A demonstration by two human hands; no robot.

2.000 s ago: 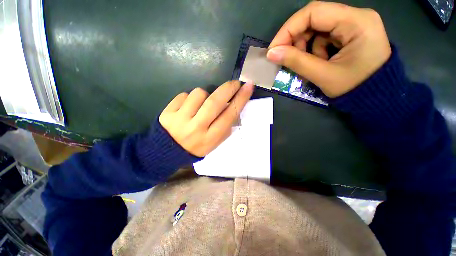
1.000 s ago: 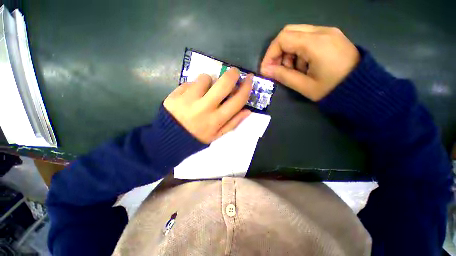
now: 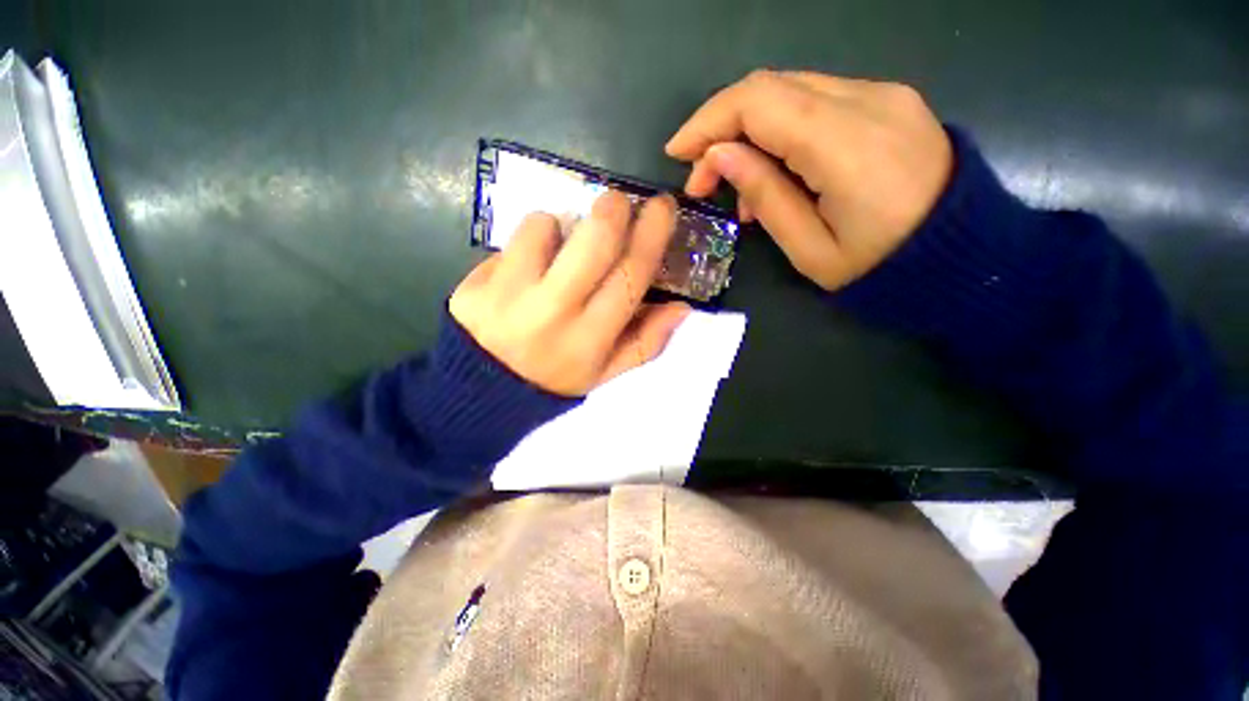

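A slim black phone unit [image 3: 705, 258] lies tilted on the dark green bench top. Its left end shows a white pad [image 3: 527, 192] laid in the bay; its right end is speckled and shiny. My left hand [image 3: 562, 301] lies over the unit's lower middle, fingers across it, and hides part of the pad and board. My right hand [image 3: 829, 178] is at the unit's upper right edge, thumb and fingers slightly apart, with nothing seen in it. A white backing sheet [image 3: 630, 418] lies under and below my left hand, by the bench's front edge.
A stack of white sheets [image 3: 82, 274] stands at the left of the bench [image 3: 877, 397]. The bench's front edge runs just before my body. A cardboard box [image 3: 182, 473] and crates are below left.
The grey-beige pad has left my right hand and shows white in the unit's bay. The unit has moved left in view with my left hand over it. My right fingers have opened a little.
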